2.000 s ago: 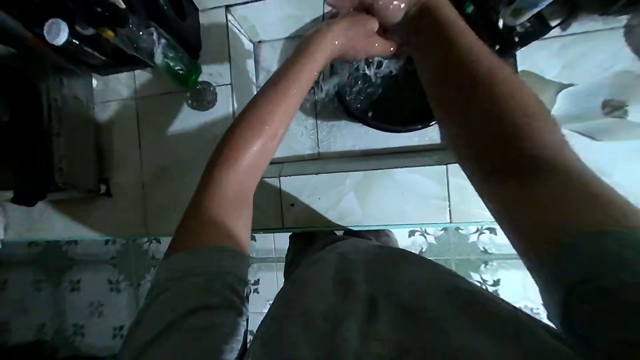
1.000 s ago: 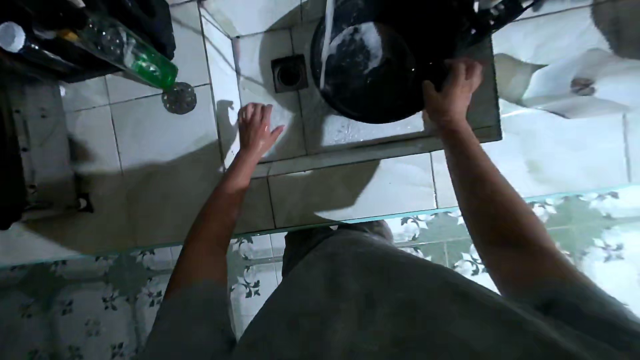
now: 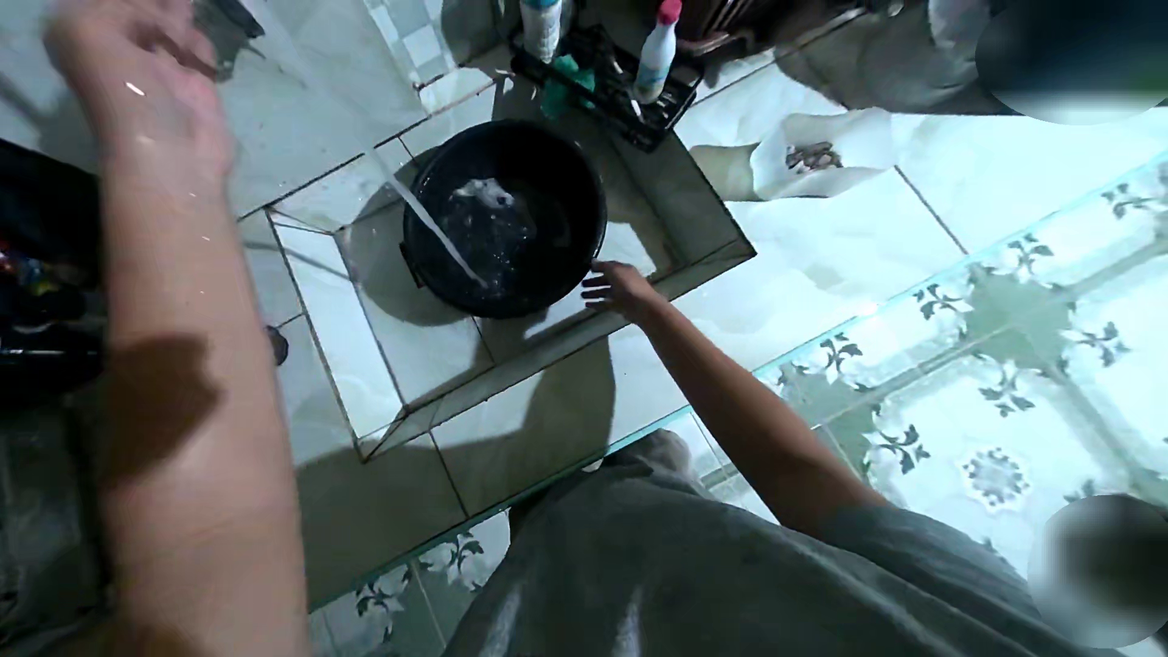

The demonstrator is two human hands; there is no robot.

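A thin stream of water (image 3: 424, 219) falls into a round black basin (image 3: 591, 196), which stands in a tiled sink (image 3: 338, 342). Foam floats on the dark water inside. My right hand (image 3: 620, 290) is beside the basin's lower right rim, its fingers apart and nothing held; whether a fingertip touches the rim cannot be told. My left hand (image 3: 151, 68) is raised at the top left, close to the camera and wet. Its fingers point toward a dark object (image 3: 228, 27) by the wall, and what they hold or touch is unclear.
Behind the sink a black rack (image 3: 639, 123) holds a white bottle with a red cap (image 3: 657, 55). An open white packet (image 3: 826, 155) with brown pieces lies on the tiled counter at right. Dark items crowd the left side. The counter has a glass-like front edge.
My hands were together over the basin, then parted. My left hand has since risen from the sink to the upper left. My right hand has let go of the basin's rim. The view has turned.
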